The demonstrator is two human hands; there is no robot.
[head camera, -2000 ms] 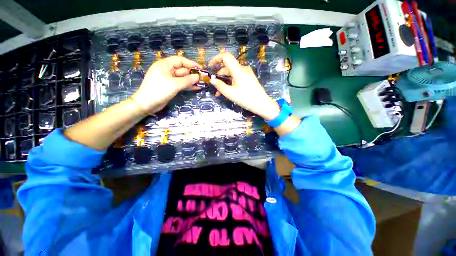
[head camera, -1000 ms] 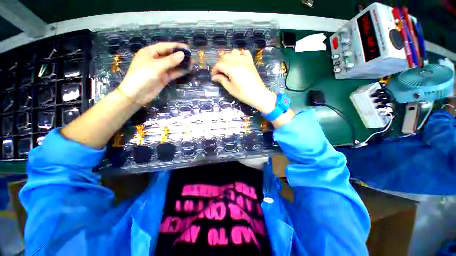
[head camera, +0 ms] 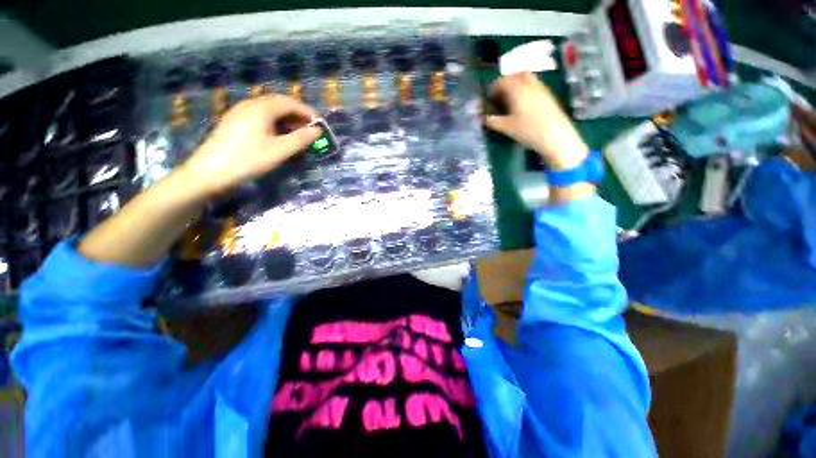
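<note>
My left hand [head camera: 255, 143] is over the upper middle of the clear blister tray [head camera: 394, 165]. Its fingertips hold a small black rounded housing [head camera: 325, 140] that glows green. My right hand [head camera: 528, 112] is just beyond the tray's upper right edge, fingers bent and blurred; whether it holds anything small cannot be told. The tray carries rows of dark round pieces with orange-gold flex tails [head camera: 333, 92] along its top and a few at its lower left. Glare covers its lower middle.
A black blister tray [head camera: 67, 170] lies on the left. On the right are a white paper scrap [head camera: 528, 58], a power supply [head camera: 617, 58] with red digits, a white power strip [head camera: 646, 163] and a teal fan [head camera: 734, 118]. A person's blue sleeve [head camera: 716, 255] shows at the right.
My left hand has turned the dark piece, and a green glow now shows. My right hand has moved right, off the clear tray. The whole view has shifted slightly and blurred.
</note>
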